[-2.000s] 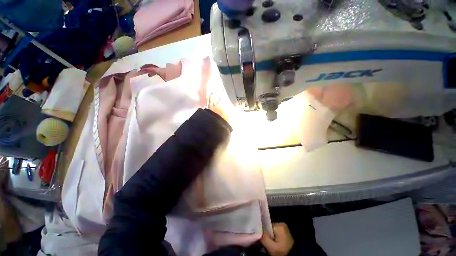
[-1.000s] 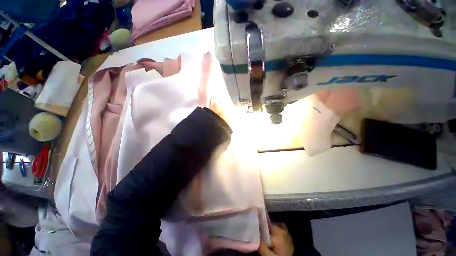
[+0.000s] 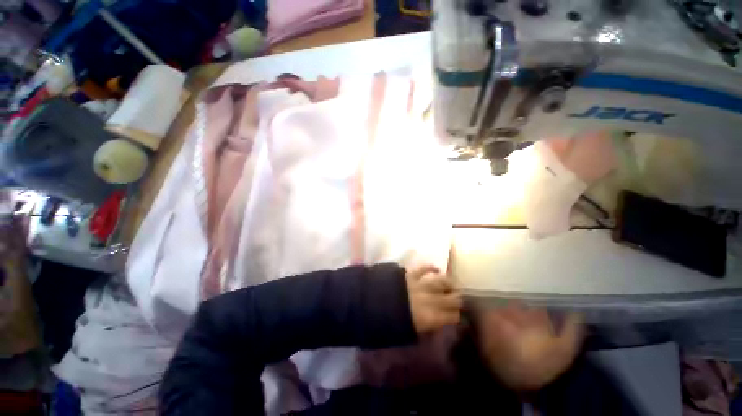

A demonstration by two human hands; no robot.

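The pink garment piece with white backing (image 3: 305, 166) lies on the machine table left of the needle and hangs over the front edge. Its right part is washed out by lamp glare. My left hand (image 3: 435, 299), in a dark sleeve, has its fingers curled on the cloth's right edge at the table front. My right hand (image 3: 529, 345) is blurred, just right of my left hand in front of the table edge; its fingers look apart and it holds nothing visible. The presser foot area (image 3: 468, 152) is in glare, with no hand at it.
The JACK machine head (image 3: 602, 89) overhangs the right side. Small cut pieces (image 3: 555, 199), thread snips (image 3: 596, 209) and a black phone (image 3: 671, 233) lie right of the needle. Cream cone (image 3: 120, 161), white roll (image 3: 150, 106) and red scissors (image 3: 107, 215) are left.
My left hand has come from under the machine head down to the cloth's front right edge. My right hand has let go of the cloth's lower corner and moved up and right. The view has shifted.
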